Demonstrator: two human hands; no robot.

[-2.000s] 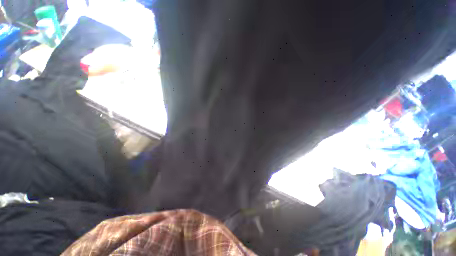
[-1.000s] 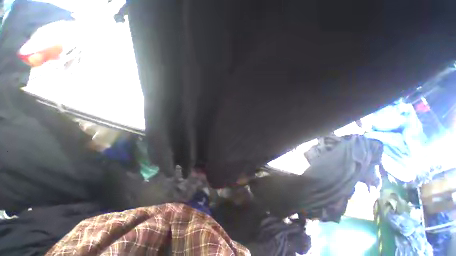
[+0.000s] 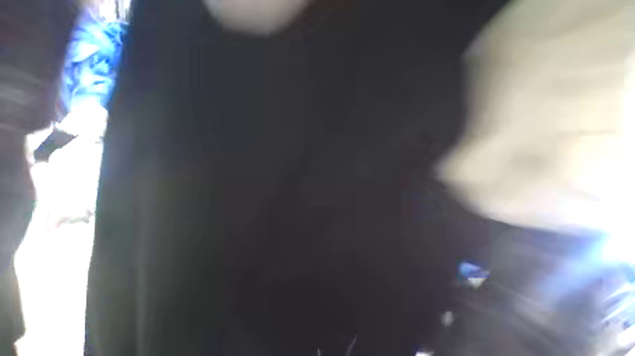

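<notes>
A black garment [image 3: 292,174] hangs very close to the camera and fills most of the view. A large cream blurred shape, which looks like the garment's cream trim [image 3: 550,118], covers the upper right. A smaller pale rounded shape [image 3: 259,12] is cut off by the top edge; I cannot tell if it is trim or something else. I cannot make out my left hand or my right hand; the cloth may hide them.
Dark cloth [image 3: 14,181] stands along the left edge. Between it and the garment is a strip of glaring pale table [image 3: 59,257], with bright blue cloth [image 3: 90,66] beyond. Blurred dark and bluish things lie at the lower right, with strong glare at the right edge.
The black garment has come closer and spread over more of the view. The cream shapes have appeared. The checked brown cloth and the floor at the bottom have gone out of view.
</notes>
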